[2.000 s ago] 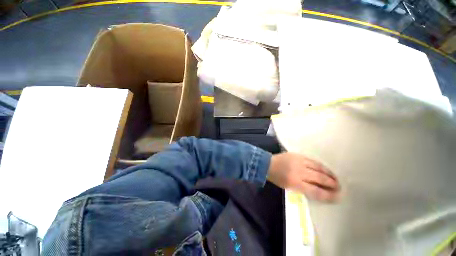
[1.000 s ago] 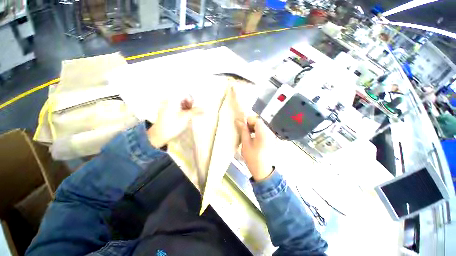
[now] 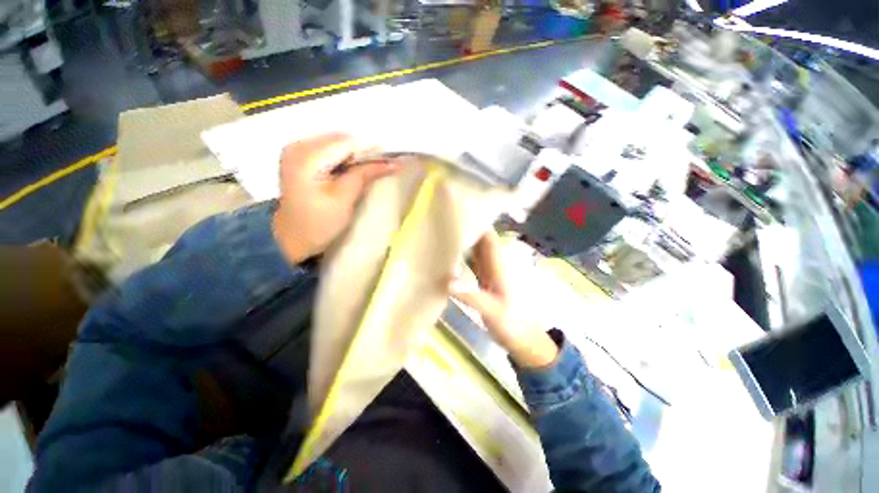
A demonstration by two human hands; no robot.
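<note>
The beige workpiece (image 3: 410,260) is held up over the table's front edge and hangs towards my lap. A yellow seam tape (image 3: 371,306) runs down it from its top to its low pointed corner. My left hand (image 3: 318,197) holds the piece's upper left edge, fingers bent over it. My right hand (image 3: 501,298) is at the piece's right side, thumb and fingers closed on it; the fingertips are blurred and partly hidden. The grey machine head cover (image 3: 576,214) with a red mark is just beyond my right hand.
A beige stack (image 3: 173,154) lies left of the white table (image 3: 260,144). A brown box (image 3: 39,298) is at the far left. The screen (image 3: 805,364) stands at the right, with a black cable (image 3: 631,371) nearby. A yellow-edged bed plate (image 3: 482,404) lies below my right hand.
The workpiece has been lifted and turned, and its yellow tape now faces me with the lower corner further left. My left hand has risen slightly; my right hand has moved slightly right and down.
</note>
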